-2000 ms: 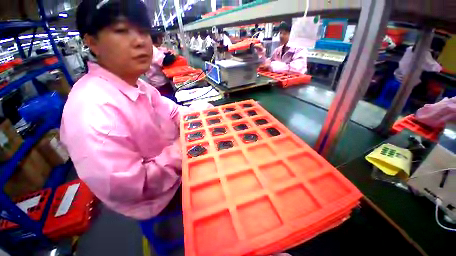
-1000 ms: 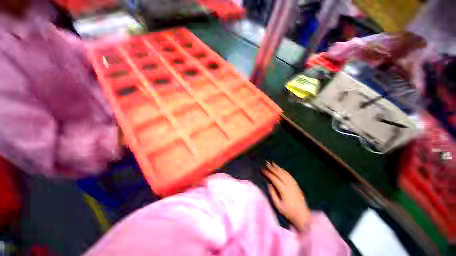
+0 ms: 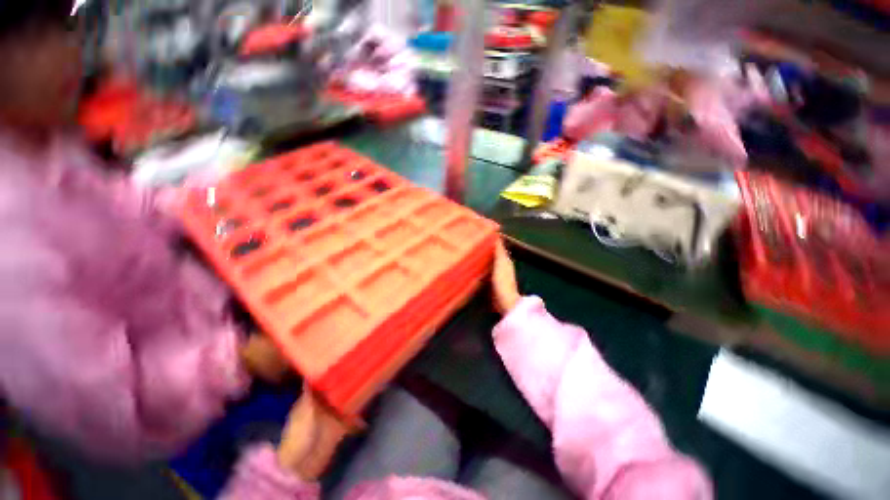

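Observation:
A stack of red-orange trays (image 3: pixel 390 317) lies tilted in front of me. The top tray has a grid of square pockets. Its far rows hold dark units (image 3: pixel 301 222), blurred; its near rows are empty. My left hand (image 3: pixel 312 430) grips the near left corner of the stack from below, with its fingers partly hidden. My right hand (image 3: pixel 504 277) holds the right corner of the stack, its fingers partly hidden by the edge.
A person in a pink smock (image 3: pixel 117 293) stands close at the left, a hand near the stack. A metal upright (image 3: pixel 464 98), yellow bag (image 3: pixel 529 190) and beige box (image 3: pixel 639 203) are beyond. Stacked red trays (image 3: pixel 810 254) and a white sheet (image 3: pixel 795 420) are at the right.
My right hand has moved from the dark bench to the stack's right corner. My left hand now shows at the near left corner. The view has shifted and the stack's side shows more.

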